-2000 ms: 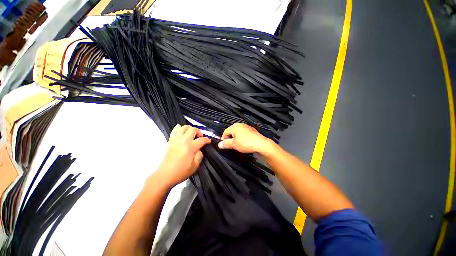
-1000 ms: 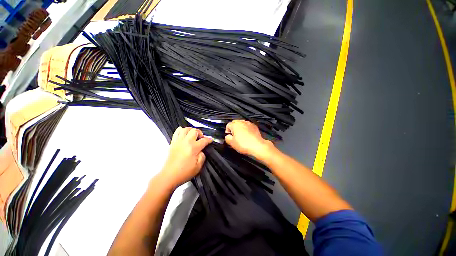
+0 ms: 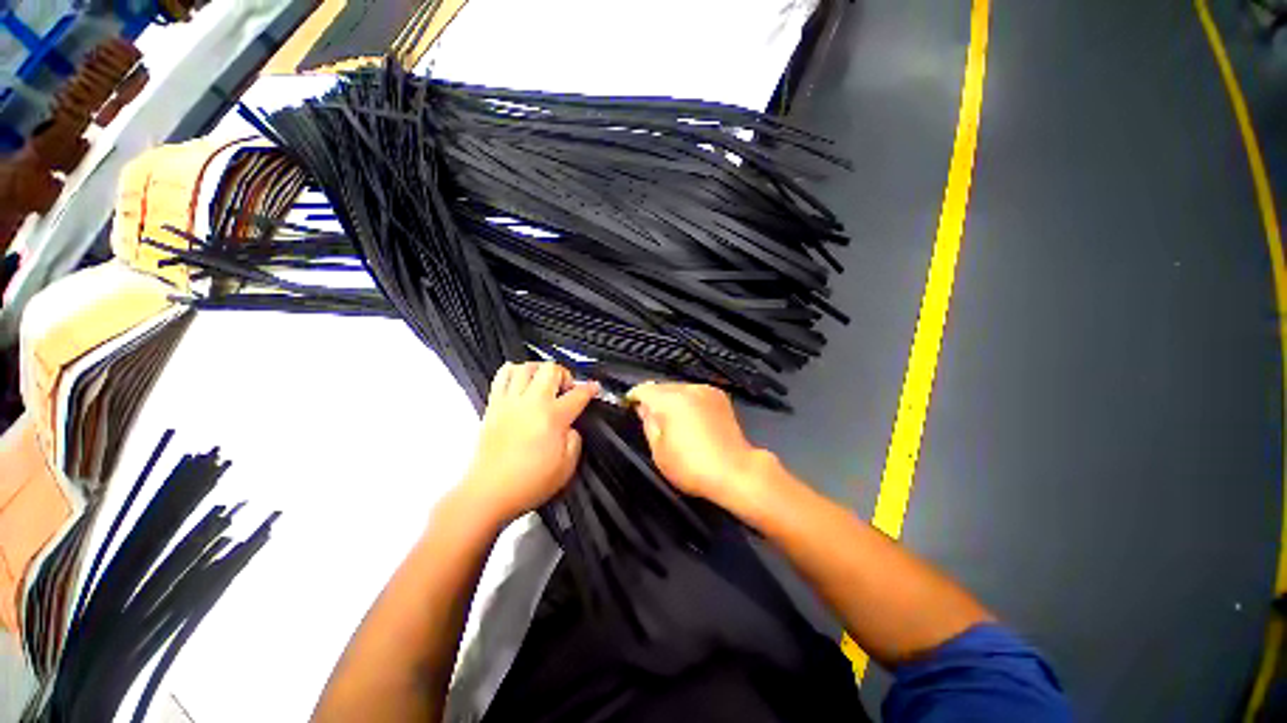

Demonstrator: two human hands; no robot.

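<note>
A thick crossed bundle of long black strips (image 3: 607, 184) lies fanned over the table's right edge, and one part runs down toward my lap. My left hand (image 3: 529, 435) is closed on the near part of this bundle. My right hand (image 3: 686, 432) is just right of it, fingers bent, fingertips close to the left fingertips. A small pale spot (image 3: 613, 400) shows between the fingertips; I cannot tell what it is. Whether the right fingertips pinch a single strip is too small to tell.
A smaller group of black strips (image 3: 148, 579) lies lower left on the white table cover (image 3: 304, 424). Stacked cut panels (image 3: 92, 318) stand along the left. A blue rack (image 3: 50, 43) is far upper left. The dark grey floor (image 3: 1115, 311) with yellow lines is right.
My right hand has moved down and slightly toward my body from the bundle's edge. My left hand stays nearly in place. The view has shifted slightly.
</note>
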